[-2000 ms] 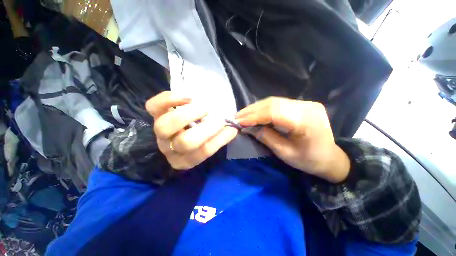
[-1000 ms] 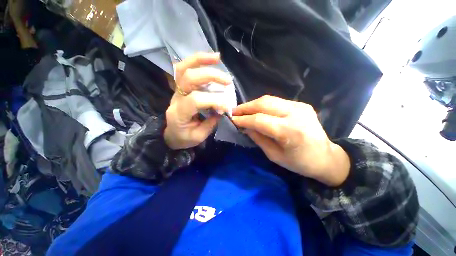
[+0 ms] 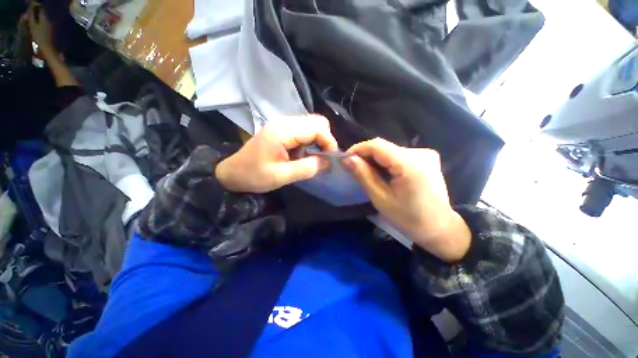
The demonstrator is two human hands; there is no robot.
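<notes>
My left hand (image 3: 280, 155) and my right hand (image 3: 409, 189) are close together in front of my chest. Both pinch the edge of a light grey fabric panel (image 3: 337, 187) between thumb and fingers; a short stretch of edge lies between the fingertips. More light grey fabric (image 3: 269, 70) runs up and away above my left hand. Dark shiny fabric (image 3: 392, 77) spreads in folds beyond and to the right of my hands, with loose threads on it. The exact layers in the fingertips are partly hidden by the fingers.
The white sewing machine head (image 3: 601, 115) is at the right, over the bright white machine bed (image 3: 518, 168). A dark attachment (image 3: 597, 198) sits below the head. Grey two-tone garment pieces (image 3: 91, 164) are heaped at the left. Another person's arm (image 3: 52, 56) shows at the upper left.
My left hand has turned and come down level with my right hand, its fingers now on the edge. The fabric has shifted, and the machine head shows further into view.
</notes>
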